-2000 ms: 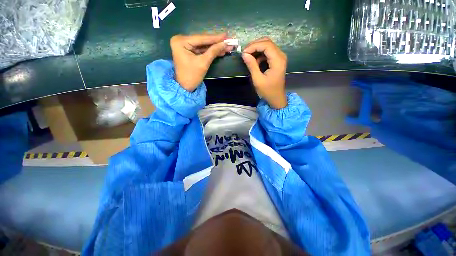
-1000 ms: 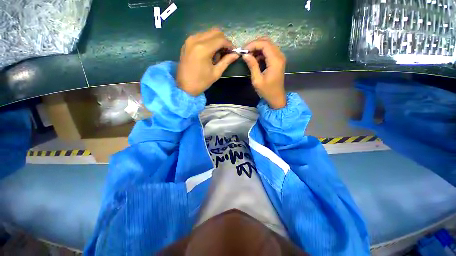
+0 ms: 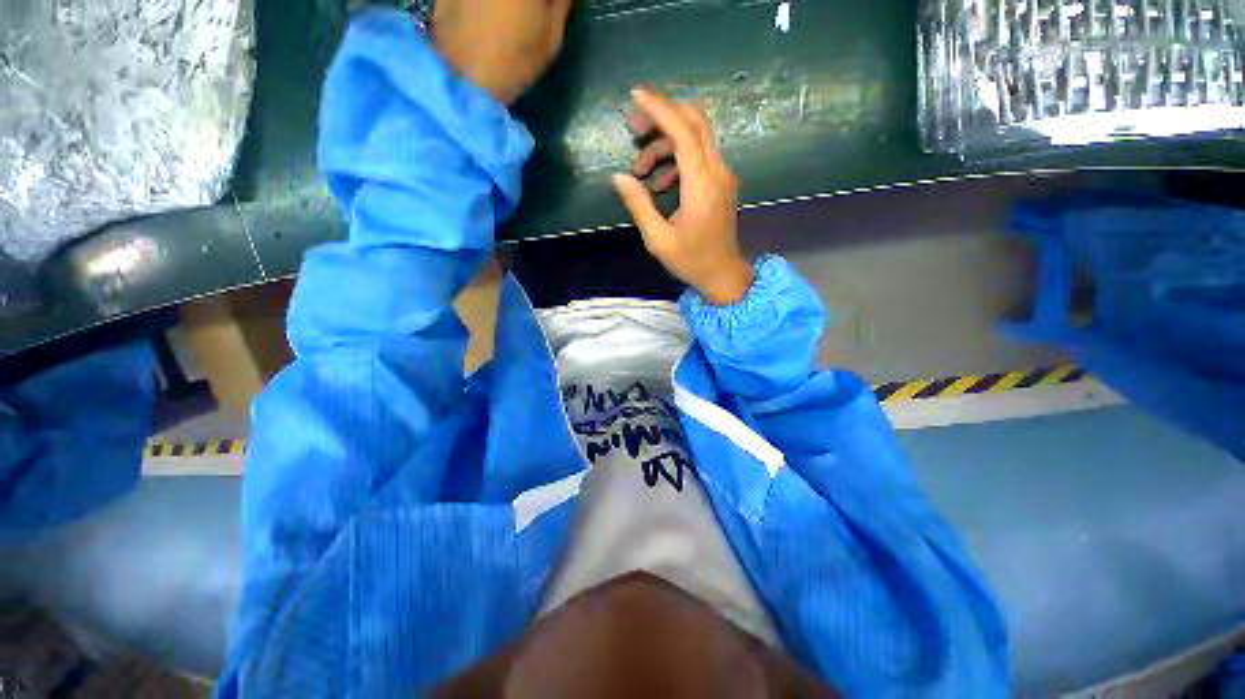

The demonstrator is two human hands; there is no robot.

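My left hand (image 3: pixel 503 38) is at the top edge of the picture, left of centre. Its fingers are cut off by the edge, so what it holds cannot be seen. My right hand (image 3: pixel 685 191) is over the front of the dark green bench (image 3: pixel 778 103), with thumb and fingers apart and nothing visible in it. A tiny white chip (image 3: pixel 782 15) lies on the bench near the top edge, right of centre.
A large clear bag of white pieces (image 3: pixel 116 109) lies at the left of the bench. A clear tray with rows of parts (image 3: pixel 1092 62) stands at the right. The bench's front edge curves below my hands. Yellow-black floor tape (image 3: pixel 983 384) shows below it.
My left hand has moved up and away to the top edge. My right hand has opened, and the white piece between my fingertips no longer shows. The two white strips are out of view.
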